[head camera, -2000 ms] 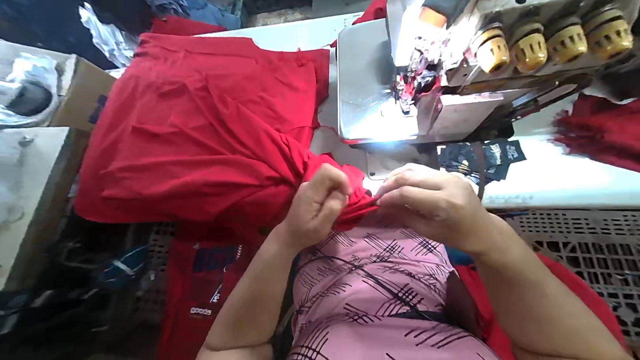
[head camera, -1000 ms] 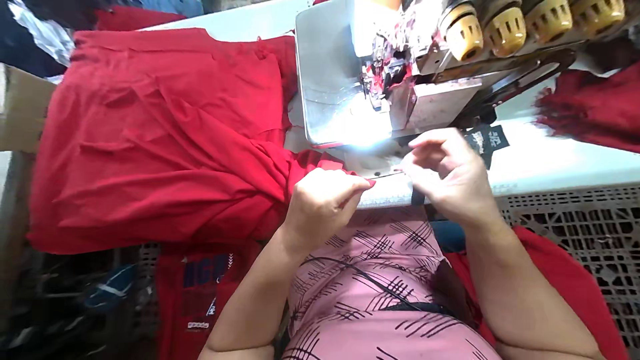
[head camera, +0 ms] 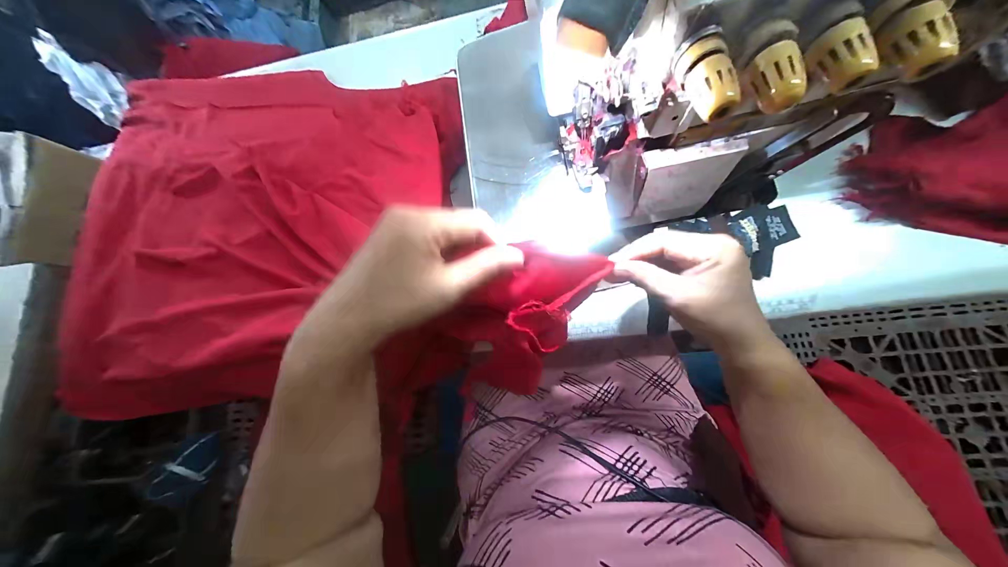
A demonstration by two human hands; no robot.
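Observation:
A large red fabric garment [head camera: 260, 197] lies over the table at the left, its gathered end reaching toward the middle. My left hand [head camera: 425, 268] grips that end between thumb and fingers. With thumb and fingertips, my right hand [head camera: 689, 276] pinches the edge of the same cloth, so a small stretch of it spans the gap between my hands. A curled, overlocked-looking edge hangs below that stretch. Just beyond my hands is the overlock sewing machine [head camera: 587, 142], its lamp glaring over the needle area and its metal plate [head camera: 508, 110] to the left.
Yellow tension knobs [head camera: 780, 75] line the machine's top. Dark woven labels [head camera: 760, 232] lie right of my right hand. More red cloth [head camera: 937, 173] is at the far right. A plastic crate [head camera: 921, 354] stands below the table edge, and a cardboard box [head camera: 55, 197] at the left.
My hands have moved apart compared with two seconds ago. A wider stretch of red cloth with a curled edge now shows between them, where one second ago only a small bit was visible at my left fingertips.

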